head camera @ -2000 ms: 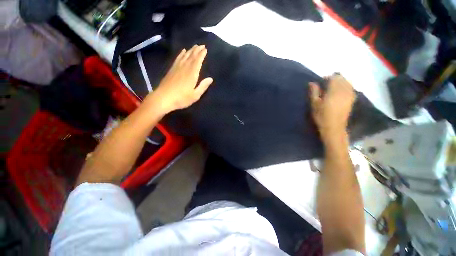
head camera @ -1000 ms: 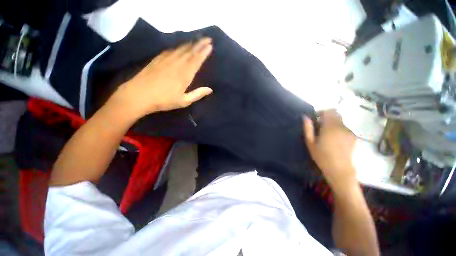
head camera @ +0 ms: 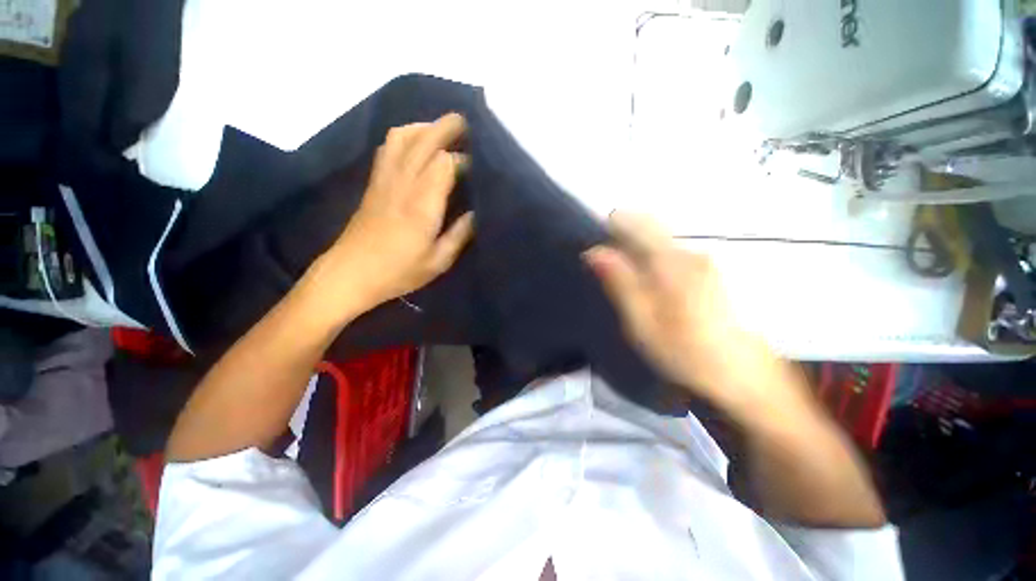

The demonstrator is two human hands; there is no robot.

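Observation:
A dark garment panel point(head camera: 528, 267) lies over the front of the white table and hangs over its near edge onto my lap. Light trim lines point(head camera: 166, 267) show on the dark cloth at the left. A pale loose thread point(head camera: 411, 304) lies on the panel near my left wrist. My left hand point(head camera: 420, 204) rests on the panel with its fingers bent and slightly apart; a small greenish spot shows at a finger. My right hand point(head camera: 659, 301), blurred, is at the panel's right edge, with thumb and fingers close on the cloth.
A white sewing machine head point(head camera: 875, 68) stands at the upper right, its needle area point(head camera: 869, 165) below. Yellow-handled scissors point(head camera: 934, 238) lie right of it, beside a tray of metal parts point(head camera: 1005, 323). Red baskets point(head camera: 375, 420) stand below the table. A small black box point(head camera: 40, 255) is at far left.
The view has turned toward the machine. The panel has been drawn toward me over my lap, its right side narrower. My right hand has moved left and my left fingers have bent.

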